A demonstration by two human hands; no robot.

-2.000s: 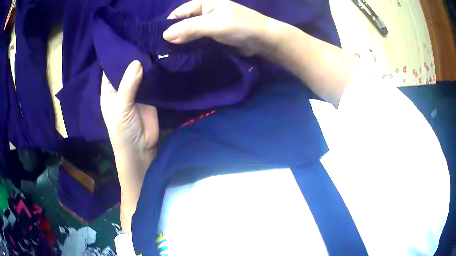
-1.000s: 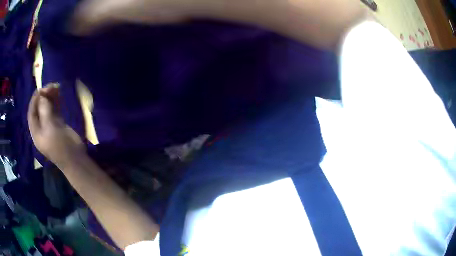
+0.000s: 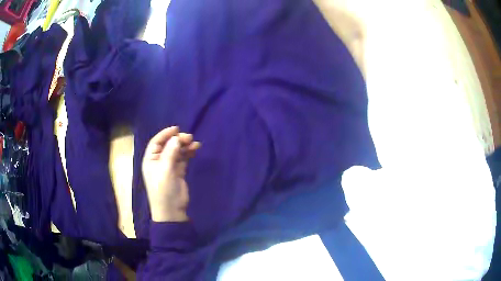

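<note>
A large purple garment [image 3: 307,110] spreads across the middle of the view, over the table and up against the wearer's blue apron. My left hand [image 3: 170,175] is over it, left of centre, with fingers curled and fingertips by the cloth; whether they pinch any is unclear. A purple tube of cloth [image 3: 170,241] surrounds my left wrist and covers the forearm. My right forearm [image 3: 346,22] reaches up past the top edge, and my right hand is out of the picture.
More purple garments [image 3: 88,164] lie in long folds at the left, with strips of pale table [image 3: 122,181] between them. Dark and coloured cloth is heaped at the far left and lower left. A red crate-like thing [image 3: 19,10] shows at the top left. A brown edge [image 3: 483,60] runs down the right.
The purple garment now lies spread out wider and flatter. My left forearm, bare before, is now inside purple cloth. My right hand has left the view at the top.
</note>
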